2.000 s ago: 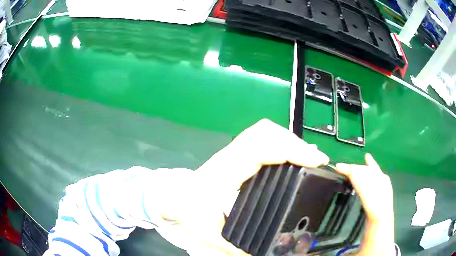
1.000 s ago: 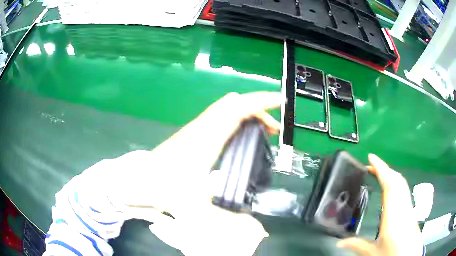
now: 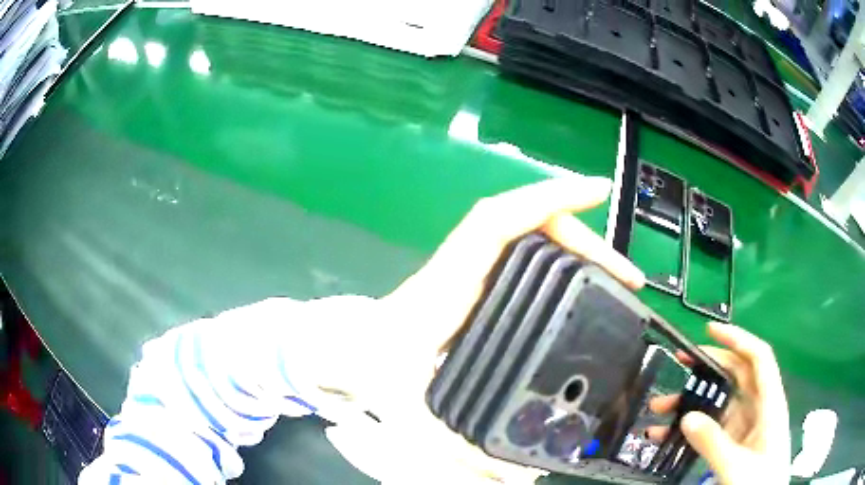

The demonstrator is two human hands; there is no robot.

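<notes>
A stack of several black phone housings (image 3: 569,369) is held tilted in front of me, the front one showing round camera openings and an open part. My left hand (image 3: 474,275) is closed around the stack's left end, fingers over its top edge. My right hand (image 3: 740,407) is at the right end of the stack, with fingertips showing through the frame's opening. Two loose phone frames, a left one (image 3: 661,204) and a right one (image 3: 709,223), lie side by side on the green bench, right of the black-and-white strip (image 3: 623,185).
Black blister trays (image 3: 664,66) are piled on a red base (image 3: 490,33) at the back right. A white tray or sheet pile (image 3: 351,19) lies at the back. A ragged pale stack (image 3: 24,66) stands far left. A white object (image 3: 816,440) lies at the lower right.
One second ago the housings were split between my hands; now they are together in one stack. The view has shifted, so the bench things sit further right and lower.
</notes>
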